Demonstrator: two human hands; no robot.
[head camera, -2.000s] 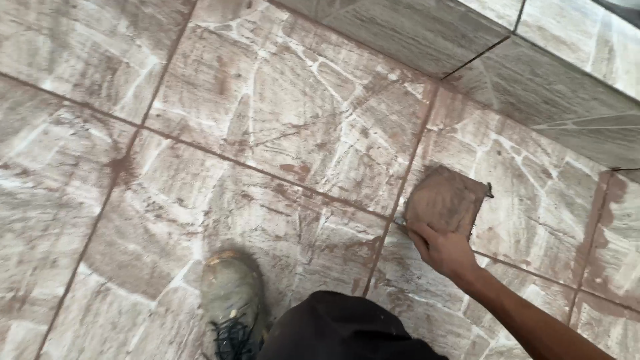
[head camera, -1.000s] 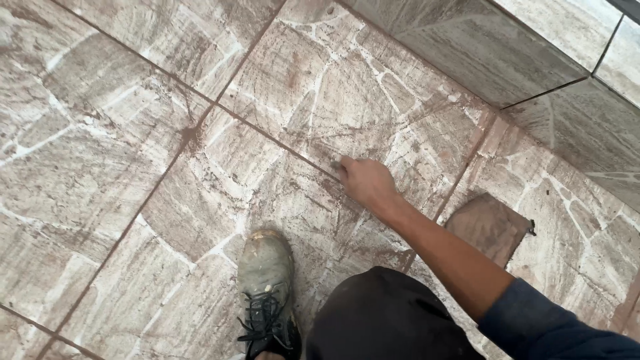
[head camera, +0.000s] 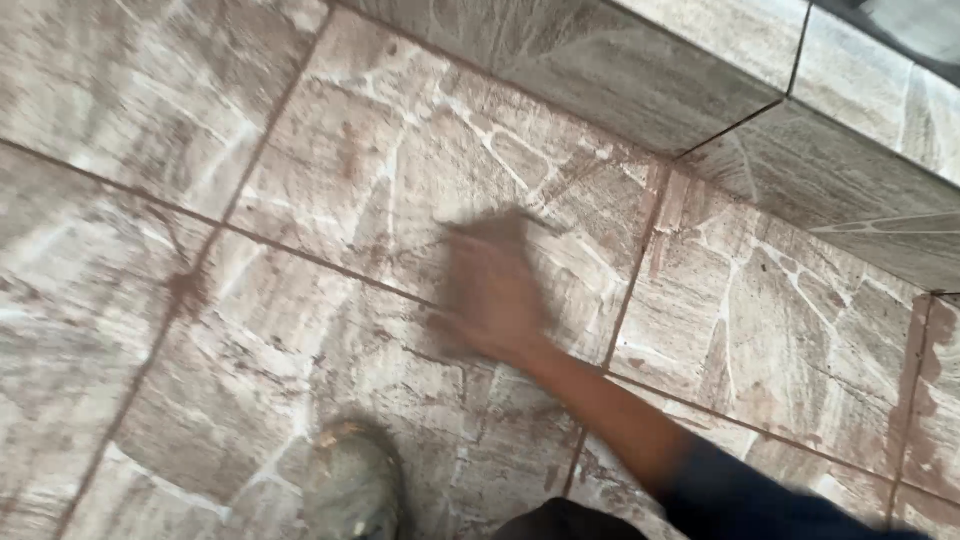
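Note:
My right hand (head camera: 499, 300) reaches in from the lower right and presses a brown, dirty cloth (head camera: 491, 236) on the stone-patterned floor tiles (head camera: 420, 165). Both hand and cloth are blurred, and the cloth shows above and to the left of the fingers. They lie across a joint filled with brown grout (head camera: 352, 274). Brown smears mark the tiles around them. My left hand is out of the picture.
A tiled step (head camera: 600, 82) with a dark vertical joint runs along the upper right. My shoe (head camera: 356, 480) stands on the tiles at the bottom, with a dark-clothed knee (head camera: 570, 521) beside it. A patch of brown grout (head camera: 184, 289) marks a joint crossing at left.
A second ago my right hand touched the joint without the cloth, which lay on the tiles farther right. Now the hand is on the cloth, and the cloth has moved left.

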